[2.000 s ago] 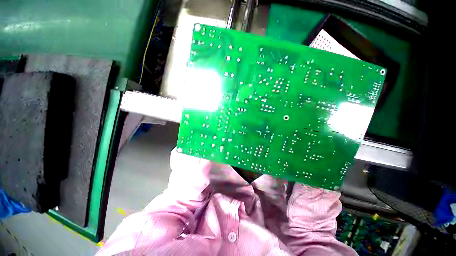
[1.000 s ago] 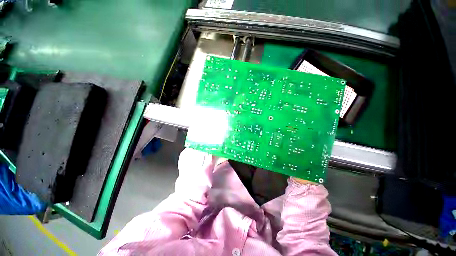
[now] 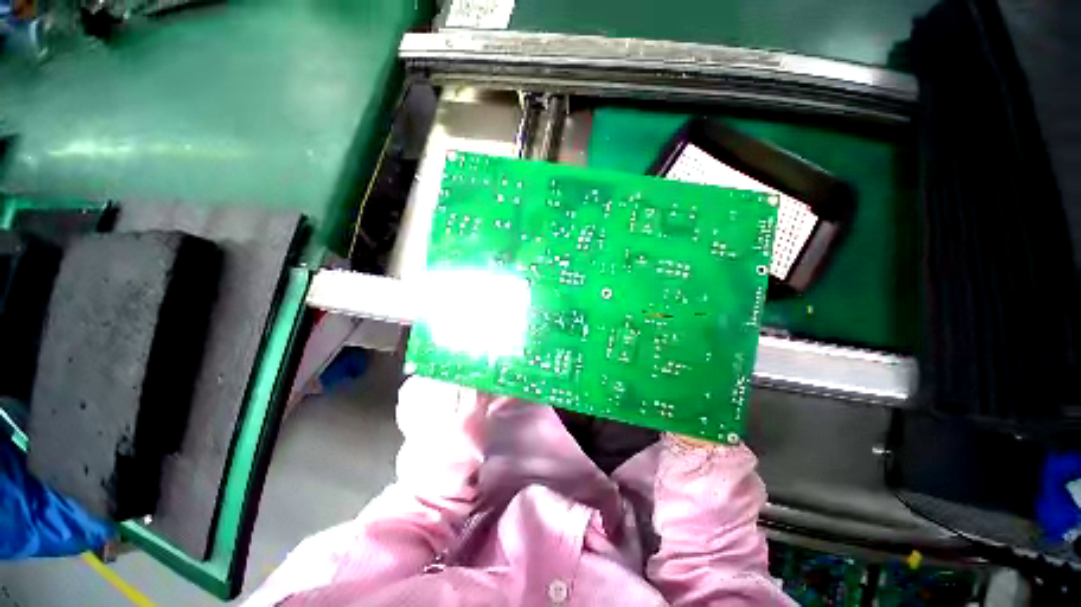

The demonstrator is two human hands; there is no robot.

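Observation:
A large bright green circuit board (image 3: 593, 296) is held up in the air in front of my chest, its side with small silvery solder dots facing me. A strong white glare covers its left part. The board tilts down slightly to the right. My left hand (image 3: 456, 394) is at its lower left edge, mostly hidden behind the board. My right hand (image 3: 708, 446) is at its lower right edge, with only a small part showing above the pink sleeve. The fingers of both hands are hidden under the board.
Silver rails (image 3: 836, 371) cross behind the board. A black box with a white dotted panel (image 3: 806, 225) lies on green surface beyond. Dark foam blocks (image 3: 113, 356) are at left, beside a blue sleeve (image 3: 53, 510). A black layered stack (image 3: 990, 225) stands right; populated boards (image 3: 830, 577) lie low right.
The board was nearer and larger two seconds ago; it now looks smaller. Since one second ago the board and my sleeves have shifted slightly left in view, along with the bench. Both hands still hold it.

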